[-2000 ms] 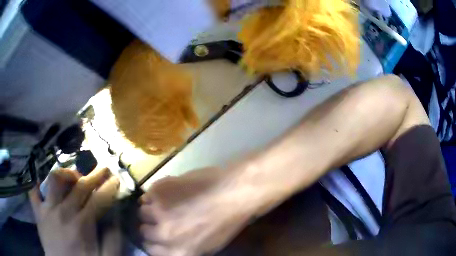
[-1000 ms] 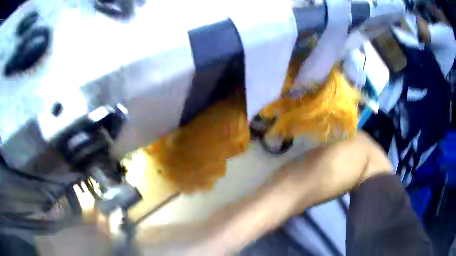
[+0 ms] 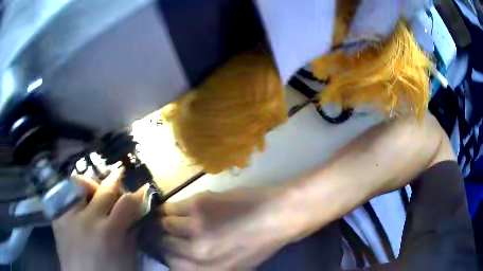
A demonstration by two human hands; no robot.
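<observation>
The sewing machine head [image 3: 106, 74] crosses the upper left. A dark fabric piece [image 3: 151, 227] lies between my hands and runs up to the brightly lit needle area [image 3: 119, 153]. My left hand [image 3: 95, 227] is at the lower left, fingertips bent onto the fabric beside the presser foot. My right hand [image 3: 206, 227] is just right of it, fingers curled on the fabric's edge. Glare and the fingers hide the exact stitching point and much of the fabric.
Two yellow-orange fluffy bundles [image 3: 227, 114] hang under the arm, which has dark and white bands [image 3: 302, 32]. Black-looped scissors [image 3: 333, 112] lie on the pale table top [image 3: 286, 148], crossed by a dark seam. Striped cloth [image 3: 376, 219] is below my right forearm; black-and-white cloth lies far right.
The view swung up to the machine head and partly back down, with blur between. Both hands remain close together at the needle area; the dark fabric between them shows clearly again.
</observation>
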